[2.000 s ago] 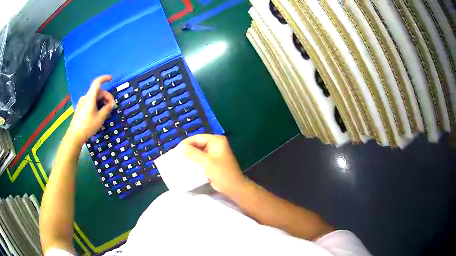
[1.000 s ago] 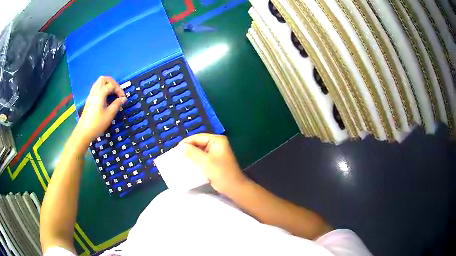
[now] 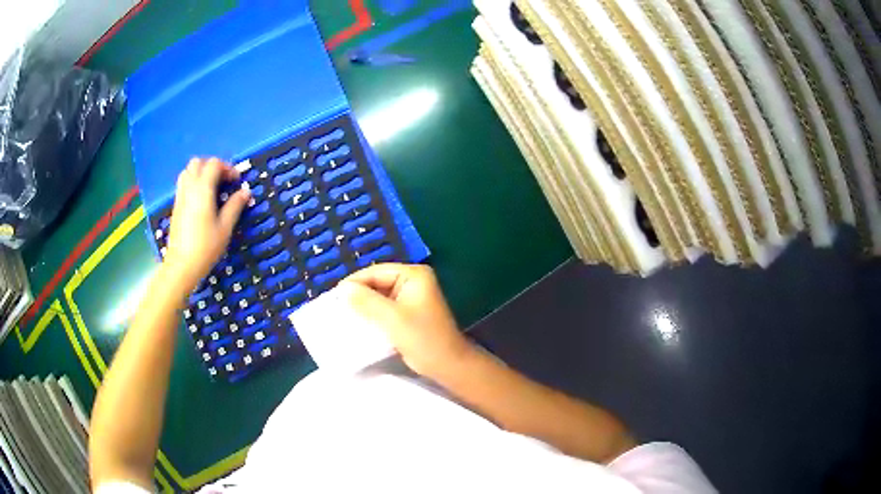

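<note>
A black foam insert tray (image 3: pixel 333 270) holds rows of small blue parts (image 3: pixel 328 155). Small white labels show on parts in its left and lower rows. My left hand (image 3: pixel 205 214) is over the tray's upper left, thumb and forefinger bent close together by the header label (image 3: pixel 242 166); whether a small label is between them is too small to tell. My right hand (image 3: pixel 411 314) holds a white label sheet (image 3: pixel 338 331) over the tray's lower right edge. The sheet hides some parts.
The blue cover (image 3: pixel 237 72) lies open beyond the tray. Leaning layered stacks (image 3: pixel 618 125) stand at right; more pale stacks (image 3: pixel 43 429) are at lower left. A plastic bag (image 3: pixel 58 135) lies at far left. The green bench (image 3: pixel 464 193) has taped lines; dark floor is at lower right.
My left hand has shifted slightly down and right over the tray's upper left. My right hand and the sheet have stayed almost in place.
</note>
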